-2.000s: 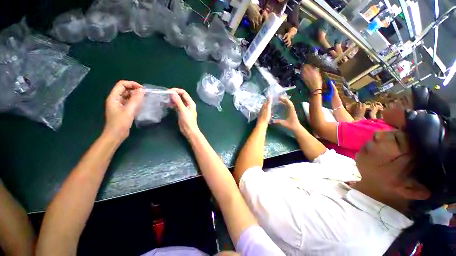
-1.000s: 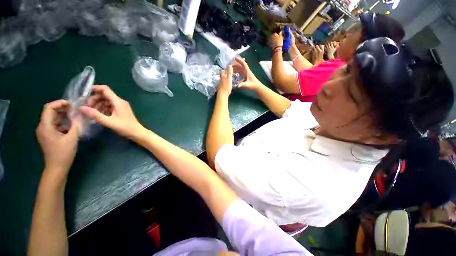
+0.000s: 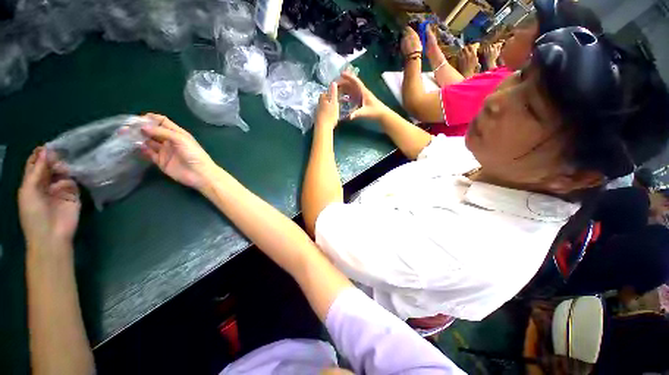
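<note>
A thin clear poly bag [image 3: 106, 157] is stretched between my two hands above the green bench. My left hand [image 3: 51, 194] pinches its left end. My right hand [image 3: 174, 150] pinches its right upper edge. The bag is crinkled and hangs down in the middle; I cannot tell whether a part is inside. A bagged cup [image 3: 211, 97] with a film tail lies on the bench to the right of my right hand, touching neither hand.
More bagged cups [image 3: 246, 67] line the back of the green bench [image 3: 183, 227]. At right a person in a white shirt [image 3: 433, 234] holds a clear cup [image 3: 346, 99]. Beyond are a person in pink [image 3: 469, 99], a dark heap [image 3: 334, 28] and a white post [image 3: 268, 16].
My hands have moved apart, pulling the bag wide; one second ago it was bunched between them. Two seconds ago, they held it farther right in the picture. The view has swung right.
</note>
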